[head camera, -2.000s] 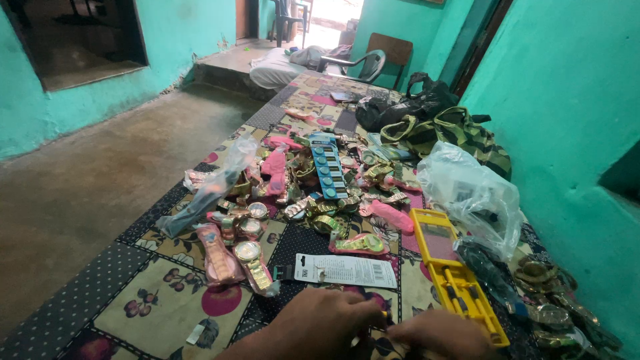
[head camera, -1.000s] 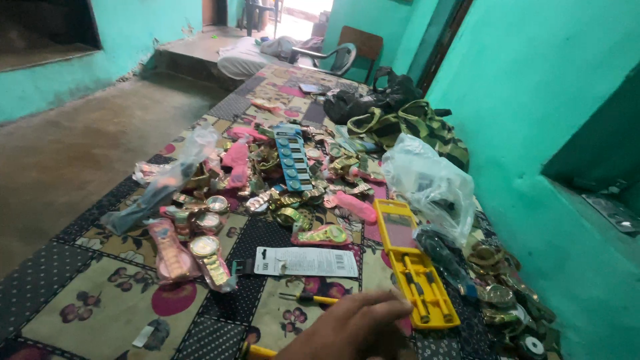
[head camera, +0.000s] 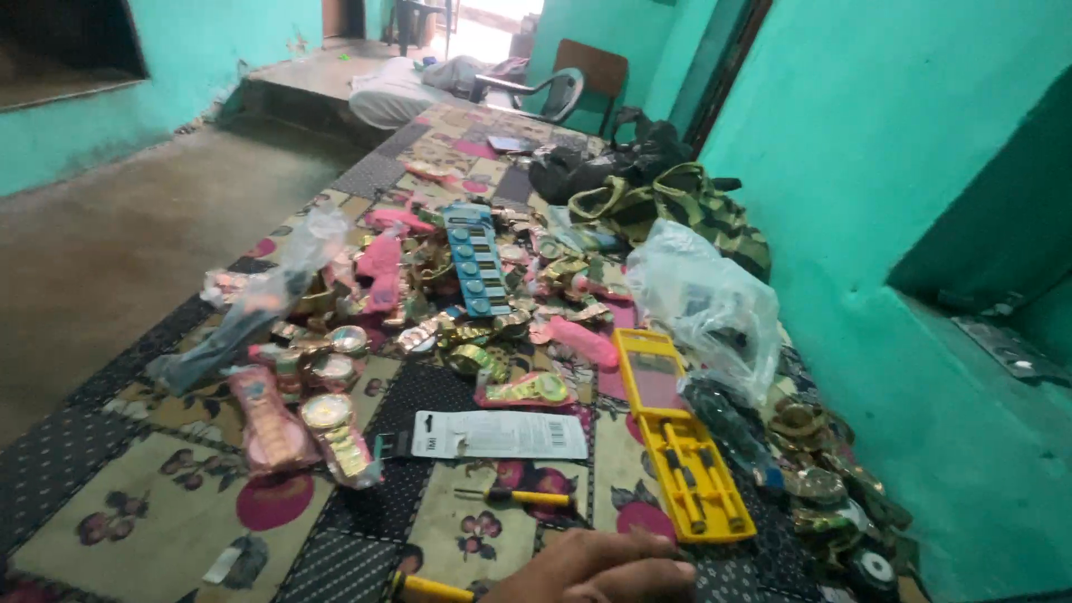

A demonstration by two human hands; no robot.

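Observation:
My left hand (head camera: 599, 569) is at the bottom edge, back upward, its fingers pointing right; whether it grips anything is hidden. Beside its left side a second yellow-handled tool (head camera: 431, 589) is partly cut off by the frame. Just above the hand, a small screwdriver with a yellow handle (head camera: 532, 497) lies on the patterned cloth. To the right, an open yellow plastic case (head camera: 699, 477) holds several small screwdrivers. A white printed blister card (head camera: 502, 434) lies behind the loose screwdriver, by a dark watch strap (head camera: 394, 445). My right hand is out of view.
Many wristwatches (head camera: 333, 368), some in pink wrap, cover the middle around a blue button-cell card (head camera: 476, 264). Clear plastic bags (head camera: 708, 293), a camouflage bag (head camera: 670, 205) and a black bag (head camera: 586, 167) stand along the right. More watches (head camera: 816, 486) lie near the wall.
Two seconds ago both hands were together at the bottom; my right hand has left the view. The yellow-handled screwdriver now shows uncovered on the cloth. My left hand sits lower in view.

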